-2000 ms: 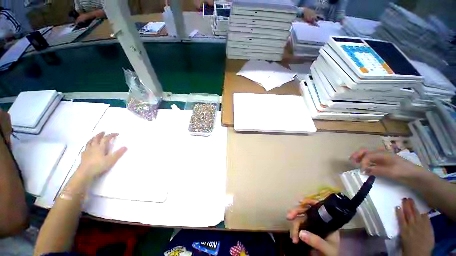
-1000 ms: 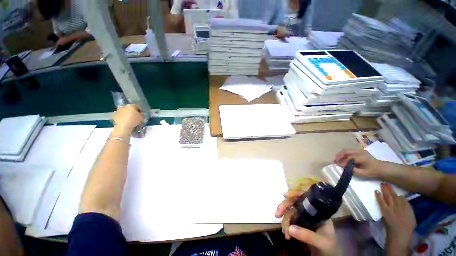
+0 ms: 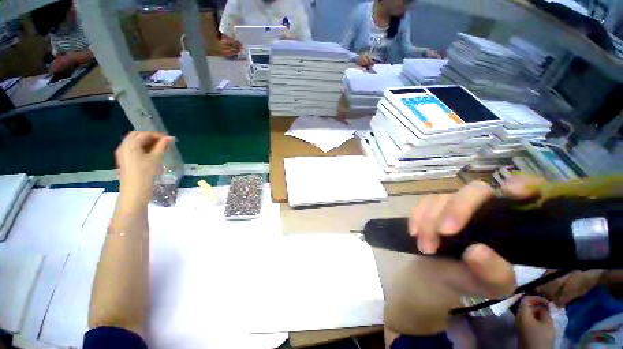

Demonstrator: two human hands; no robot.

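My left hand (image 3: 140, 160) is raised just above the clear screw bag (image 3: 166, 191), its thumb and fingertips pinched together; any screw between them is too small to tell. My right hand (image 3: 464, 235) grips the thick black electric screwdriver (image 3: 526, 232) at the right, held nearly level, its thin bit pointing left. A white unit (image 3: 328, 286) lies flat and plain side up on the bench in front of me, left of and below the bit. The screw box (image 3: 244, 196) full of screws stands behind it, with a pale-yellow piece (image 3: 207, 191) to its left.
A white slab (image 3: 335, 180) lies on the brown board, with a creased sheet (image 3: 321, 131) behind. Tall unit stacks (image 3: 430, 146) stand at the back right. A metal post (image 3: 126, 75) rises behind the bag. A coworker's hand (image 3: 536, 324) is at the lower right; others sit across.
My left hand first reached to the bag and has now lifted above it with pinched fingertips. My right hand has raised the screwdriver and turned its bit leftward. The white unit was shifted right earlier.
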